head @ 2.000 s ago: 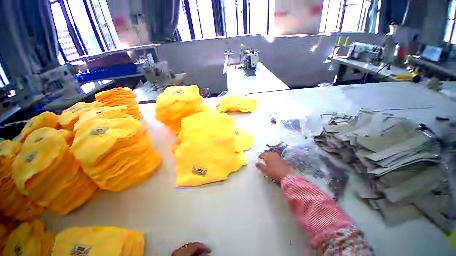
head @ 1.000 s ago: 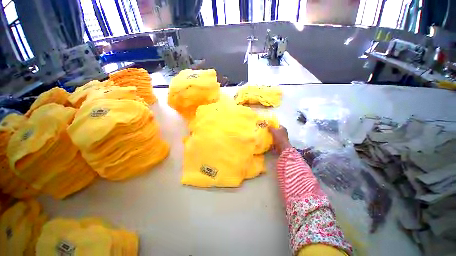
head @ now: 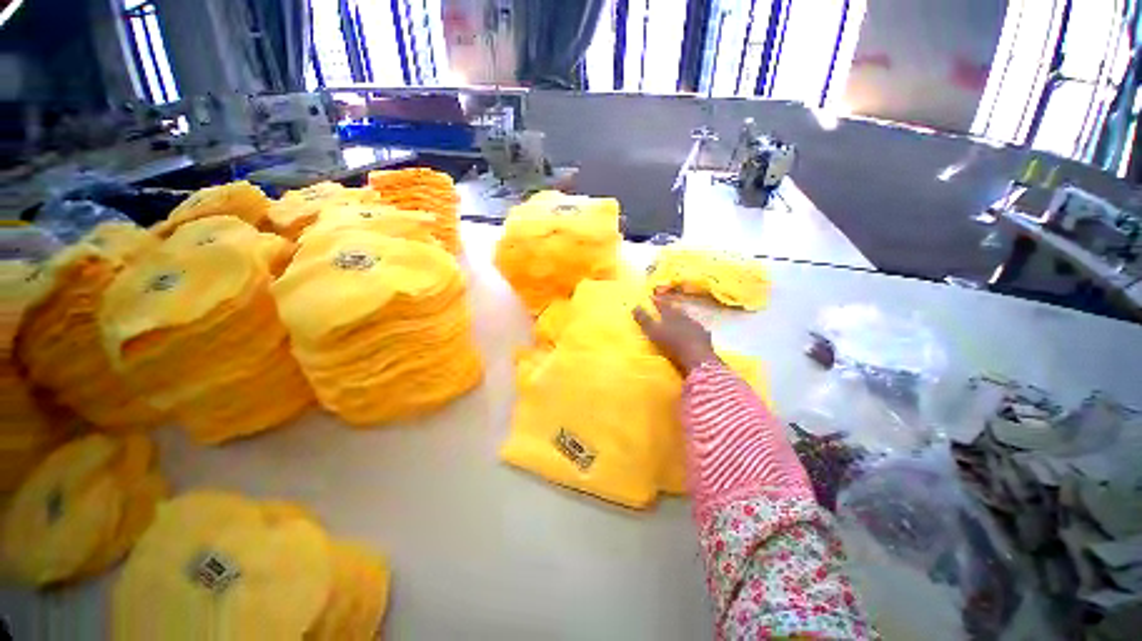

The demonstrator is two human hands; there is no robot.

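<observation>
Overlapping yellow panels [head: 589,388] lie on the white table in front of me, the front one with a small dark-printed label [head: 574,448] near its lower edge. My right hand [head: 678,333] reaches over their upper right part, fingers on or just above the yellow fabric; its fingertips are small and blurred, so I cannot tell whether it grips a panel. No tool can be made out in it. The forearm wears a pink striped and floral sleeve and hides part of the panels' right side. My left hand is out of the picture.
Tall yellow stacks [head: 376,326] stand at the left, and a low yellow pile [head: 226,576] lies at the near left. Another stack [head: 557,251] and a small yellow heap [head: 711,278] lie beyond. Clear plastic bags [head: 895,501] and grey fabric pieces [head: 1064,463] are at the right.
My right hand has moved from beside the dark bits near the bags to the panels' right edge, then over their upper part. My left hand has left the picture. The view has turned right.
</observation>
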